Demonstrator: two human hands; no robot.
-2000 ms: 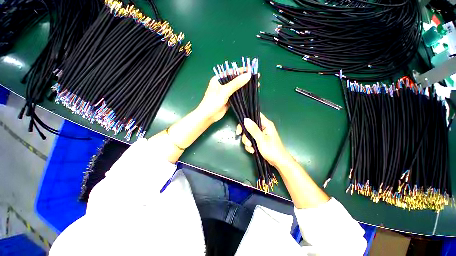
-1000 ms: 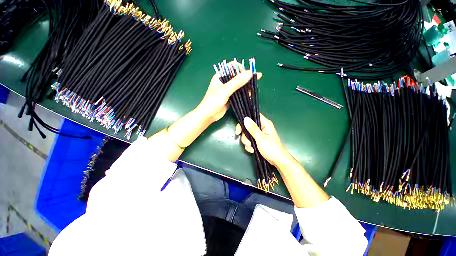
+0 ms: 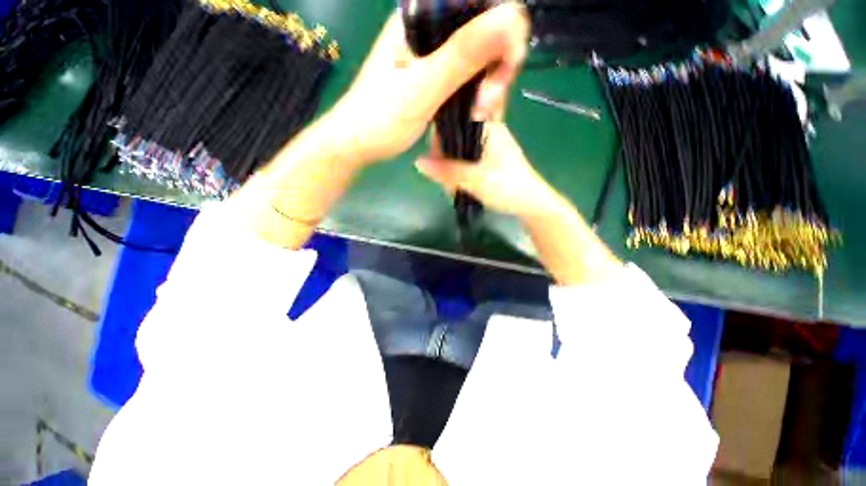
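Observation:
A black cable bundle stands upright in both my hands over the bench, its top end close to the camera and blurred. My left hand is closed around its upper part. My right hand holds it lower down. The wire ends at the top are not clearly seen. The left cable stack lies slanted, gold tips away and white-blue tips near me. The right cable stack lies flat, gold tips near me.
Loose long cables lie behind the right stack, others at far left. A thin grey strip lies left of the right stack. Blue bins and a brown box are below the bench edge. A grey fixture arm is at upper right.
Both hands have raised the bundle towards the camera, so it looks larger and more upright. The view has shifted, and the bench appears higher in the picture.

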